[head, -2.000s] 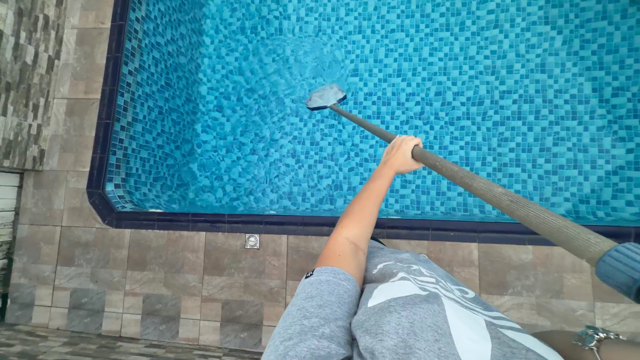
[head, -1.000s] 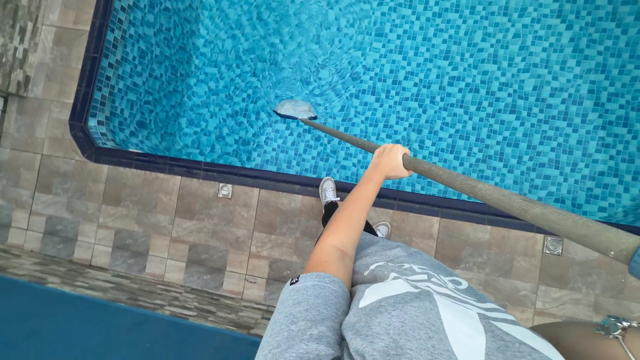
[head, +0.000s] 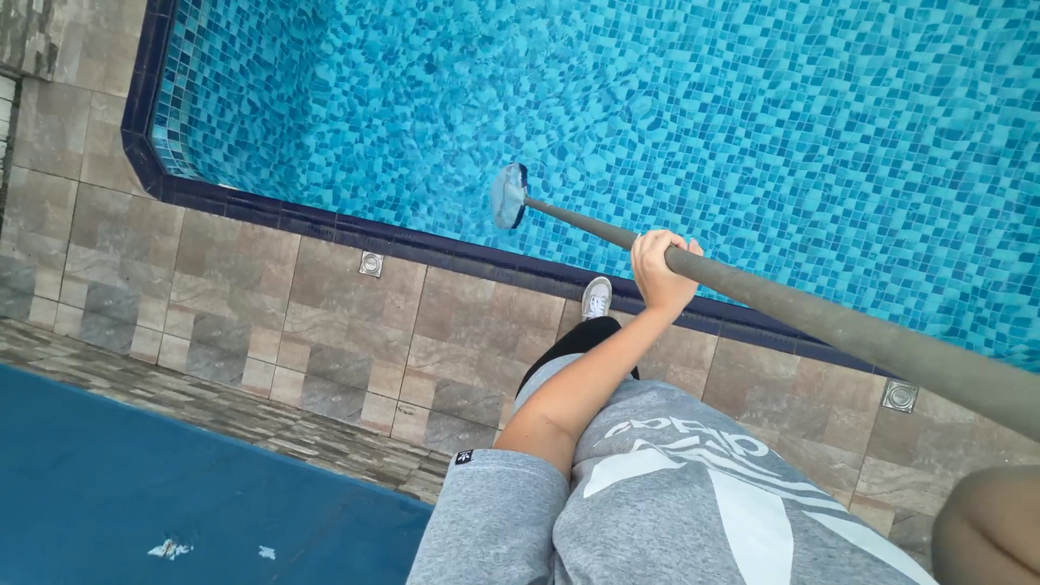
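My left hand (head: 665, 272) is closed around a long grey pole (head: 788, 313) over the pool's near edge. At the pole's far end, a pool skimmer net (head: 509, 196) with pale mesh and a dark rim is at the pool water, its rim towards the pole. The pole runs to the right and leaves the view. My right hand is out of view; only part of my bent right arm (head: 987, 528) shows at the lower right.
Dark blue coping (head: 366, 236) borders the pool of blue mosaic tiles (head: 772, 122). My shoe (head: 597, 298) is beside it on brown paving (head: 357, 325). Two square metal drain covers (head: 370, 263) (head: 900, 396) are set in the paving. A blue surface (head: 187, 479) lies at the lower left.
The skimmer net has turned, its dark rim now facing right instead of towards the near edge. My left hand keeps its hold on the pole. The band on my right wrist has gone out of view.
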